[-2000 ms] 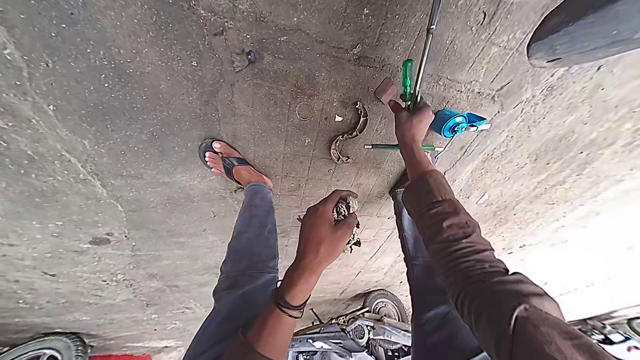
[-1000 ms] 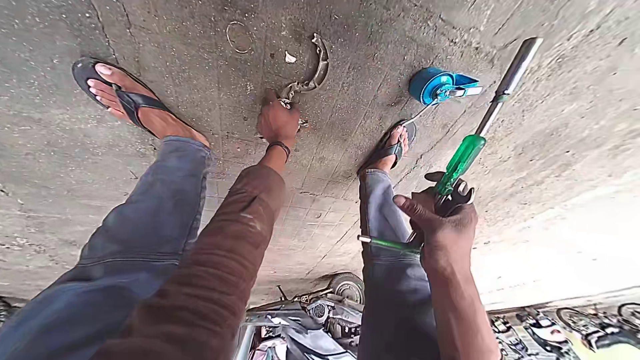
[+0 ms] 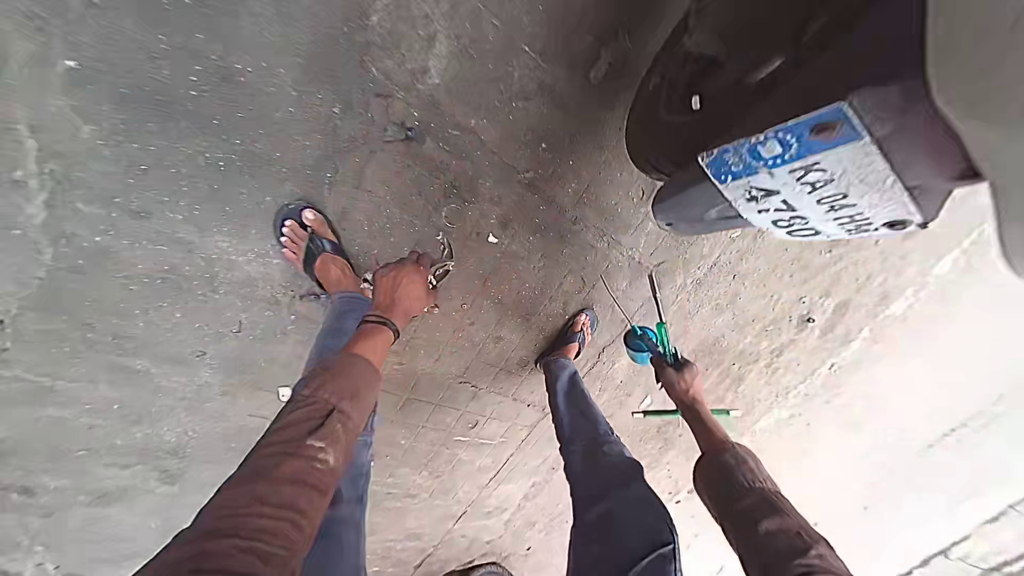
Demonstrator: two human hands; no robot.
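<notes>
My left hand (image 3: pixel 406 290) is closed around curved metal brake shoes (image 3: pixel 442 268), which stick out past its fingers; how many it holds is hidden. Further right, my right hand (image 3: pixel 678 378) grips a green-handled screwdriver (image 3: pixel 662 332) together with other tools, their ends bunched in the fingers. A blue oil can (image 3: pixel 639 346) with a thin spout is at the same hand, and I cannot tell whether it is held or only touched. A green rod-shaped tool (image 3: pixel 688 414) with pale ends shows just below that hand, crossing behind the wrist.
The rear of a scooter with a number plate (image 3: pixel 824 176) juts in at the upper right. My sandalled feet (image 3: pixel 316 248) stand apart on the concrete floor (image 3: pixel 480 448). A small white scrap (image 3: pixel 492 238) and a thin ring (image 3: pixel 454 214) lie beyond my left hand.
My right hand has moved to the blue oil can, which stood apart from it a second ago. My left hand remains at the brake shoes. The view has shifted, bringing in the scooter.
</notes>
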